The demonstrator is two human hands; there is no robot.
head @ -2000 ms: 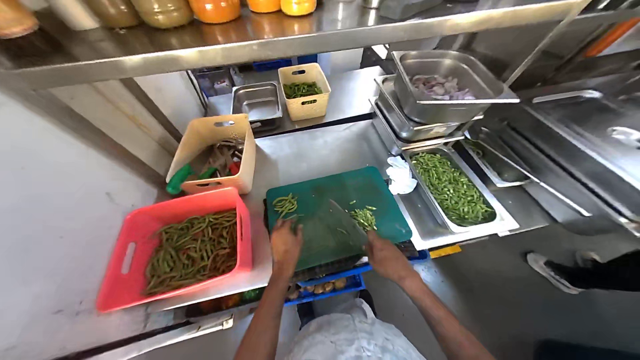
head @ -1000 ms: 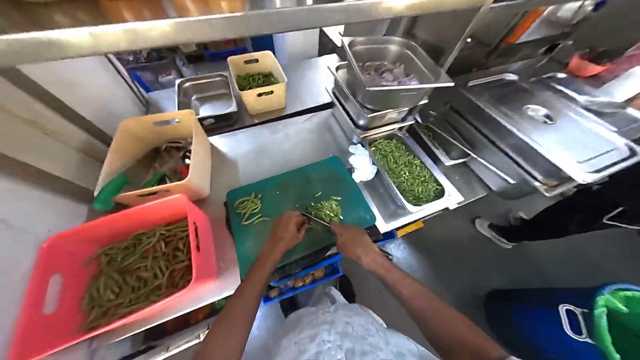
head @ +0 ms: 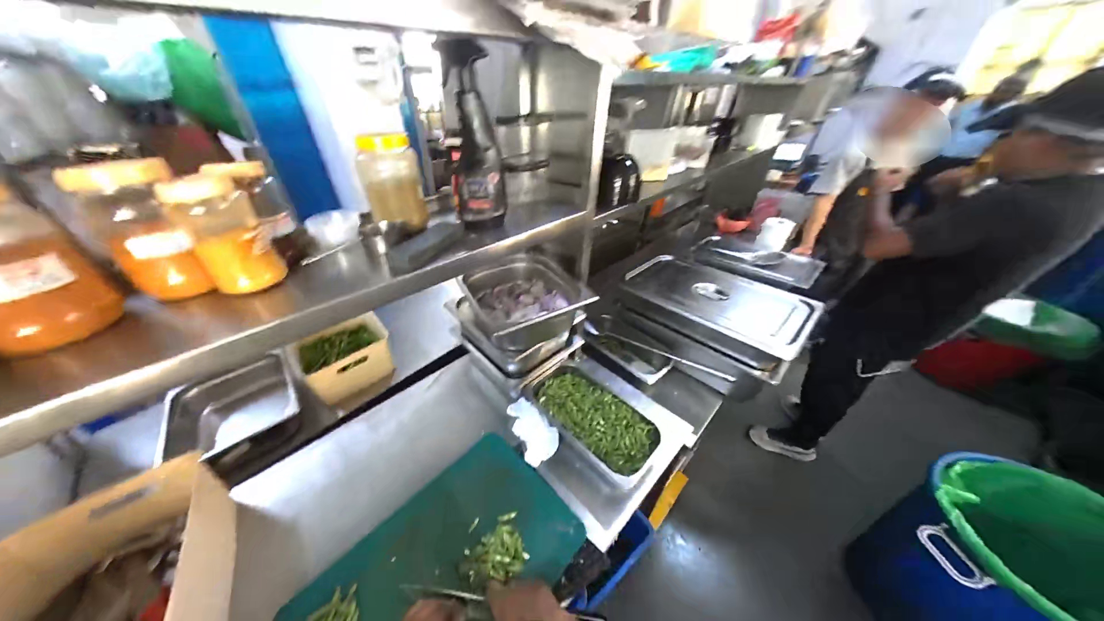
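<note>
At the bottom edge, my left hand and my right hand are close together over the green cutting board, mostly cut off by the frame. A knife blade shows between them, beside a pile of chopped green beans. Which hand has the knife is hard to tell from what shows. Uncut green beans lie on the board left of my left hand. A steel pan of chopped beans stands beyond the board to the right, a crumpled white cloth against its near corner.
A steel shelf with jars and a spray bottle crosses above the counter. Behind the board stand an onion pan and a cream bin. Right are a blue bin with a green liner and a person in dark clothes.
The view has swung up and right. Since the oldest frame, my hands have come together at the chopped pile; one second ago they were close there too.
</note>
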